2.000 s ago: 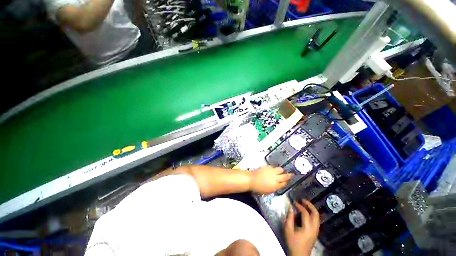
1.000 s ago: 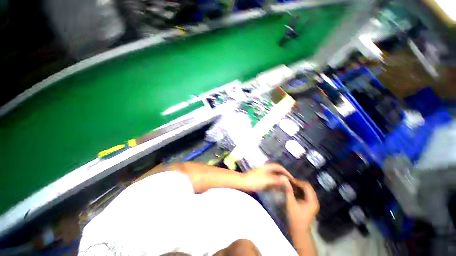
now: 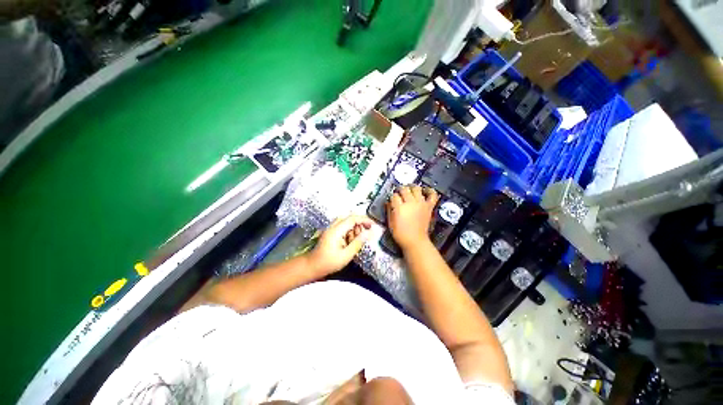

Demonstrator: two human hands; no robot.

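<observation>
Long black control box housings [image 3: 468, 273] lie side by side in a row on the bench, most with a silver-white round component [image 3: 471, 242]. My right hand [image 3: 411, 215] is palm down over a housing near the left end of the row, fingertips on its surface beside a disc; anything under the fingers is hidden. My left hand [image 3: 339, 245] is just left of the housings, palm partly up, fingers curled around small dark parts too small to name.
Green circuit boards [image 3: 353, 158] and a crinkled plastic bag [image 3: 309, 194] lie left of the row. Blue crates [image 3: 495, 146] with black parts stand behind. A screw tray [image 3: 564, 202] is at the right, above loose red wires [image 3: 609, 304]. The green conveyor belt [image 3: 198, 134] runs along the left.
My hands were together at the bench edge; they are now apart. My right hand has reached forward onto a housing, and my left has drawn left. The view has turned right.
</observation>
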